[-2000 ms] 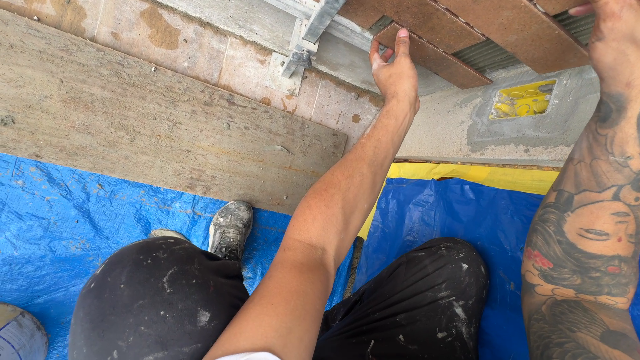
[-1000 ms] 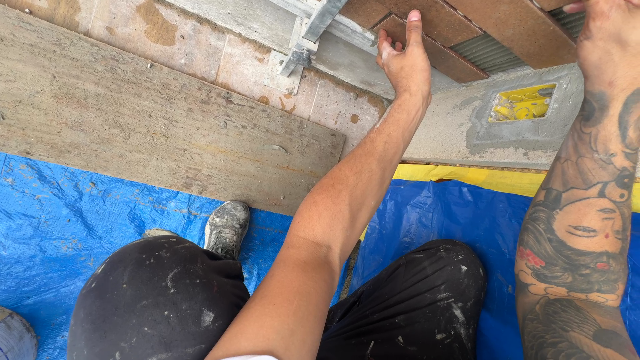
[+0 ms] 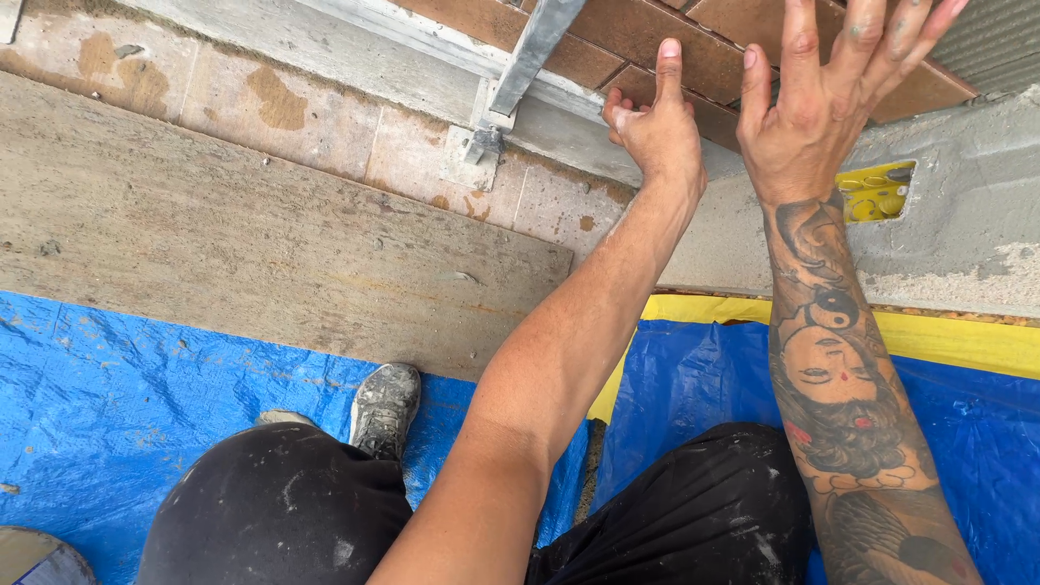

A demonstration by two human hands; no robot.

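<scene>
Brown wall tiles [image 3: 658,36] cover the wall at the top, with ridged grey adhesive [image 3: 987,41] bare at the top right. My left hand [image 3: 658,126] is at the lower edge of the tiles, thumb up and fingers curled at a small tile; whether it grips the tile cannot be told. To its right my right hand [image 3: 829,89], on the tattooed arm, lies spread with its palm toward the tiles, and its fingers hide part of them. Just below that wrist a yellow electrical box [image 3: 877,193] is set in the grey wall.
A metal bracket [image 3: 536,53] juts out from a pale rail left of my left hand. A dusty wooden board [image 3: 268,236] lies along the wall's foot. Blue plastic sheeting [image 3: 73,366] and a yellow strip [image 3: 959,340] cover ground near my knees. A round container [image 3: 36,556] stands at bottom left.
My right hand has moved left from the far right edge and now lies spread beside my left hand. The left hand stays at the tiles' lower edge.
</scene>
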